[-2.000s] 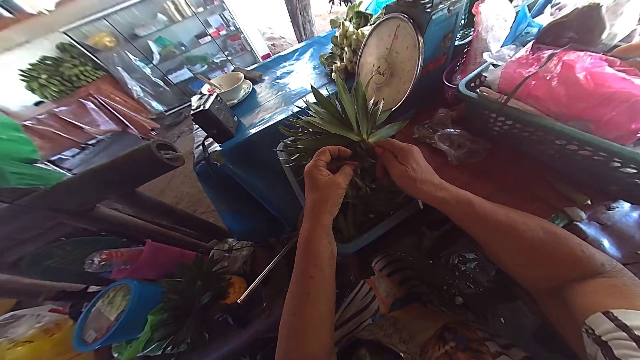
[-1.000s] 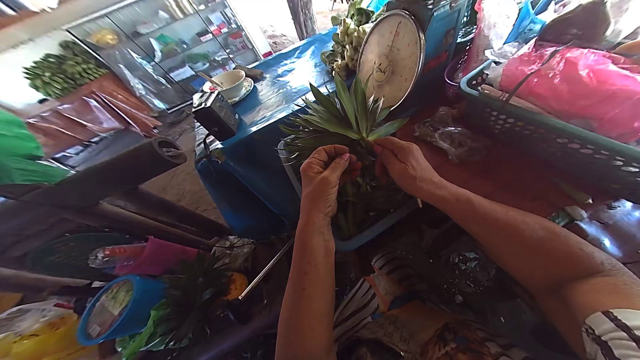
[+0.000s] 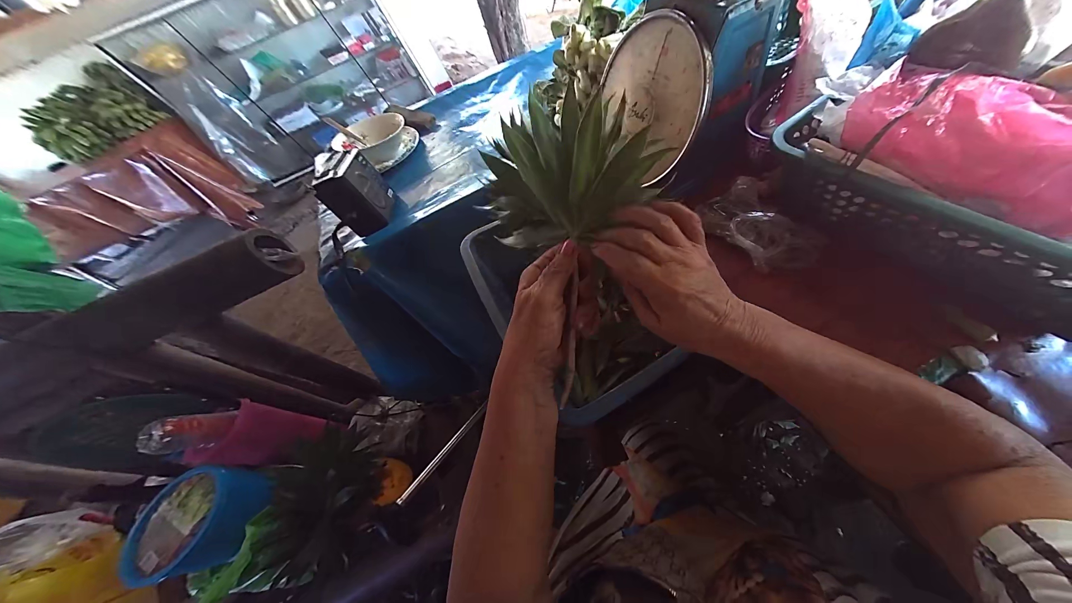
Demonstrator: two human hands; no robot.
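A bundle of pointed green leaves (image 3: 574,167) stands fanned out in front of me, over a blue-grey plastic tub (image 3: 620,394). My left hand (image 3: 548,310) is closed around the base of the bundle, thumb up. My right hand (image 3: 666,272) touches the bundle's right side, its fingers curled against the lower leaves; whether it grips them cannot be told. More plant pieces lie in the tub beneath my hands. Just behind the leaves is a weighing scale with a round pan (image 3: 657,92).
A blue-covered table (image 3: 452,176) bears a bowl (image 3: 377,138) and a black box-shaped device (image 3: 356,193). At right is a green perforated basket (image 3: 921,209) with a pink plastic bag (image 3: 963,142). Lower left are a blue bucket (image 3: 218,528) and thick dark poles (image 3: 167,276).
The leaf bundle stands higher and more upright between my hands than a second ago. My left hand is now closed on its base, and my right hand has come up along its side.
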